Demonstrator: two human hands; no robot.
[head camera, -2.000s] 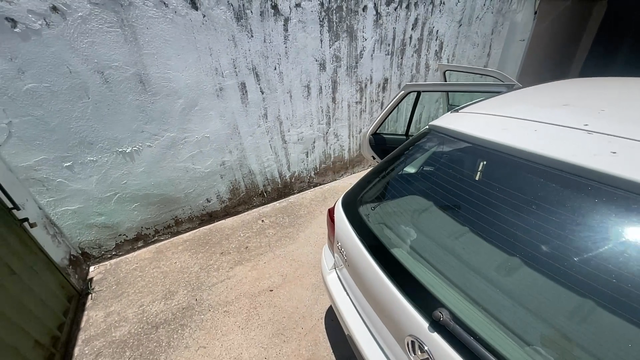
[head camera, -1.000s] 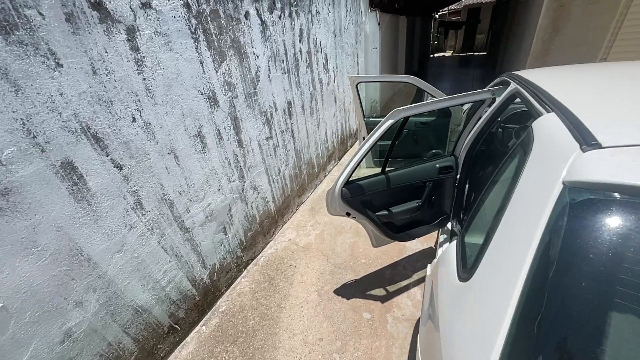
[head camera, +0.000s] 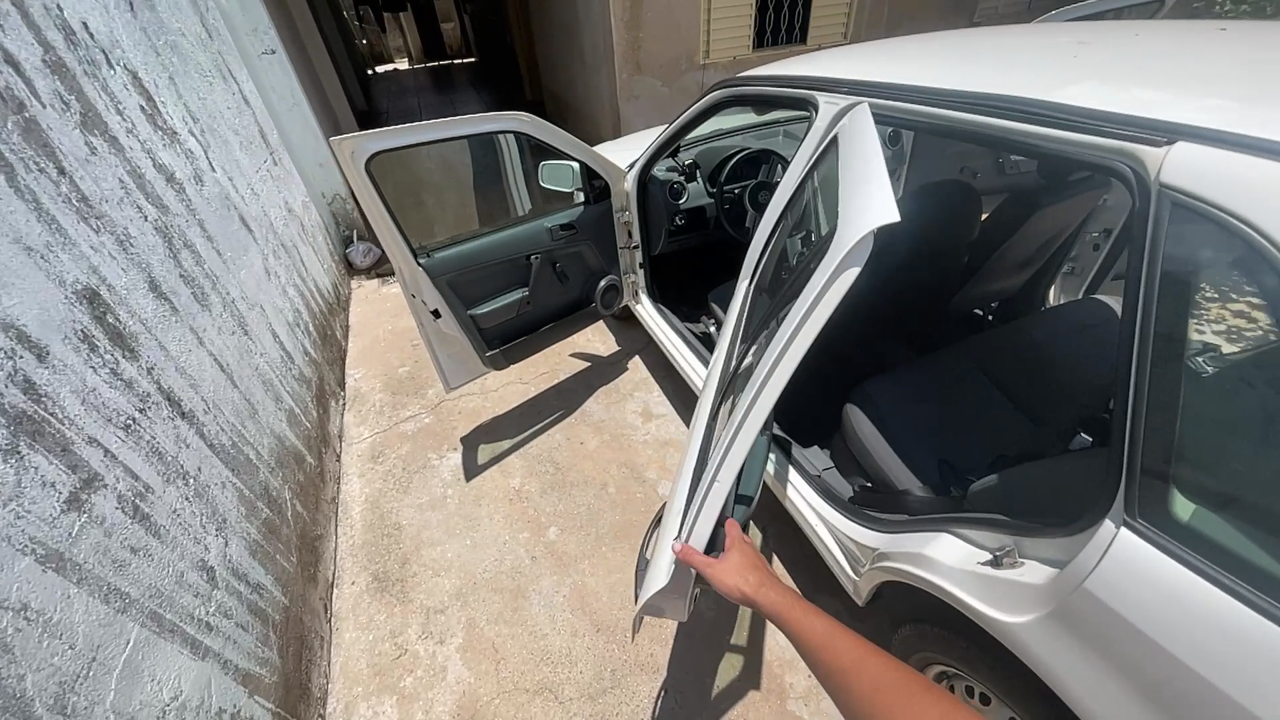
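Observation:
My right hand (head camera: 735, 568) grips the rear edge of the white car's rear side door (head camera: 790, 300), its thumb on the outer side and its fingers on the inner side. That door stands partly open, away from the body. Behind it the doorway shows the dark rear seat (head camera: 985, 390) and the sill. Further forward, the front side door (head camera: 520, 240) is wide open, with its mirror, dark trim panel and round speaker in view; the steering wheel (head camera: 748, 195) shows inside. My left hand is out of view.
A weathered, white-painted wall (head camera: 150, 380) runs along the left. Concrete ground (head camera: 470, 560) lies between it and the car. A small bag (head camera: 362, 252) rests at the wall's far foot. The rear wheel (head camera: 965, 680) is at the lower right; a shuttered window (head camera: 778, 25) is beyond.
The view has moved forward along the car from its rear window to the side doors. My right hand has come into view on the rear door, which now stands less wide open.

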